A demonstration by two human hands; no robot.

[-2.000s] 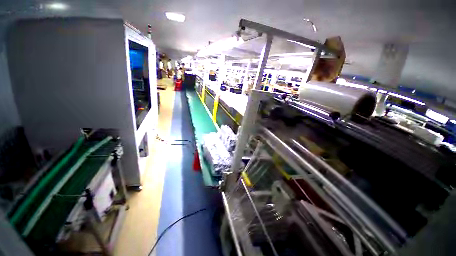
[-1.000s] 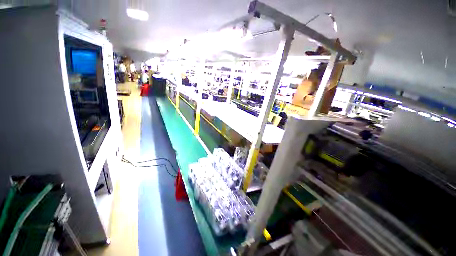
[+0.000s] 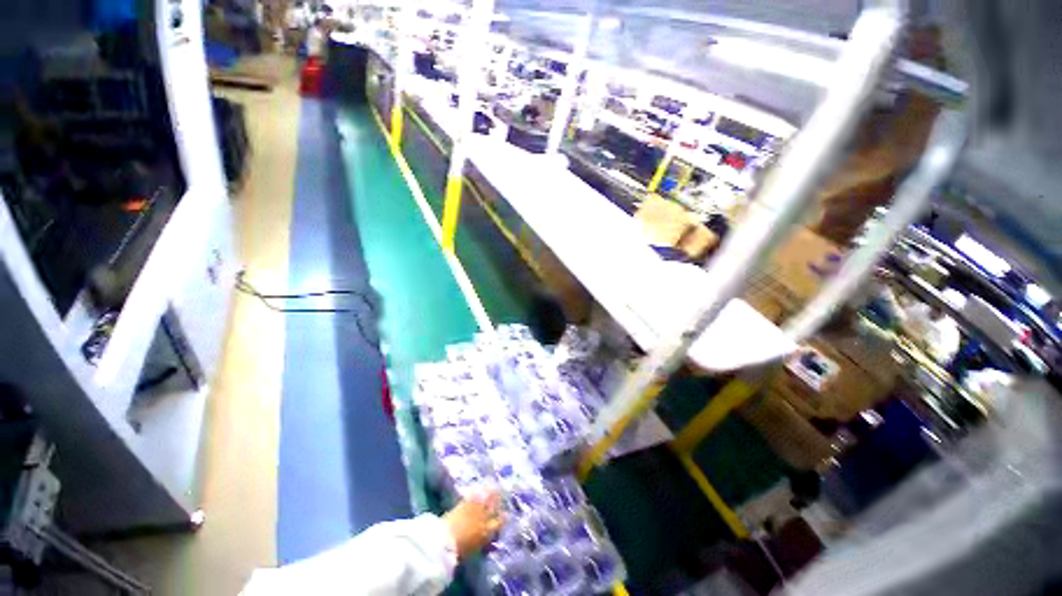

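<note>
Clear plastic packs (image 3: pixel 507 425), shiny with blue-purple and white inside, stand in rows on the green conveyor (image 3: pixel 402 250) beside a white post. My left hand (image 3: pixel 474 525), in a white sleeve, reaches in from the bottom and touches the near left edge of the packs. Its fingertips lie against the packs, and whether they grip one cannot be told. My right hand is not in the picture.
A white-framed machine (image 3: pixel 192 250) with a dark opening stands at the left. A blue and tan aisle floor (image 3: pixel 320 408) runs between it and the conveyor, with a black cable on it. White posts, a white shelf (image 3: pixel 582 245) and cardboard boxes are at the right.
The view has moved forward along the aisle and tilted down, so the packs are nearer. The film roll has left view. My left hand has come into view and reached the packs.
</note>
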